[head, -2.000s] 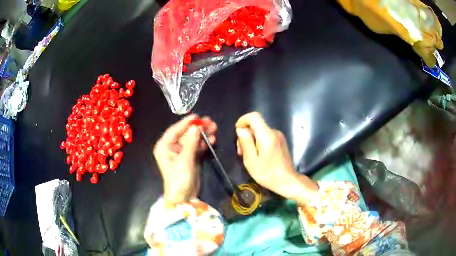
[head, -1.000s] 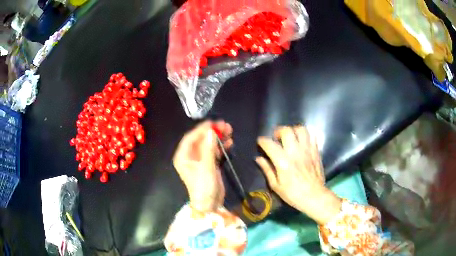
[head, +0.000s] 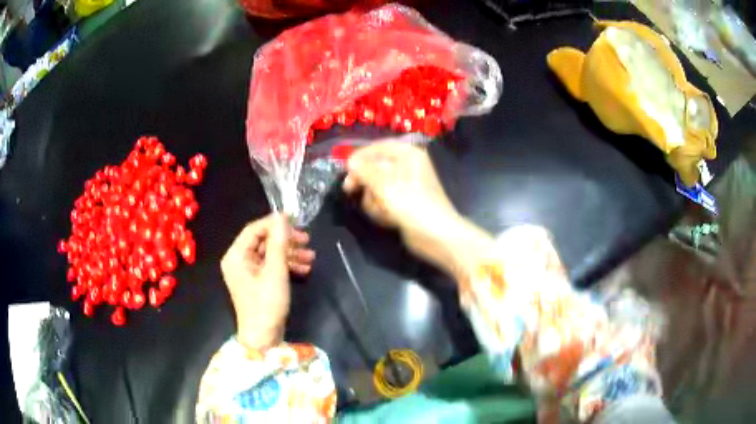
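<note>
A clear plastic bag of glossy red pieces lies open towards me. My right hand is at its mouth, with a blurred red piece at its fingertips. My left hand is at the bag's lower corner, its finger and thumb together on the film. A thin rod stands between my hands, its tip free, with a yellow coil around its base. A heap of red pieces lies at the left.
A yellow plush-like item with a blue-white tag lies at the upper right. A clear and white packet is at the lower left. A larger red bag is behind the clear one. The table's edge runs along the right.
My left hand has left the rod tip and moved to the bag's corner. My right hand has moved up and left from beside the rod to the bag's mouth. The camera view has shifted.
</note>
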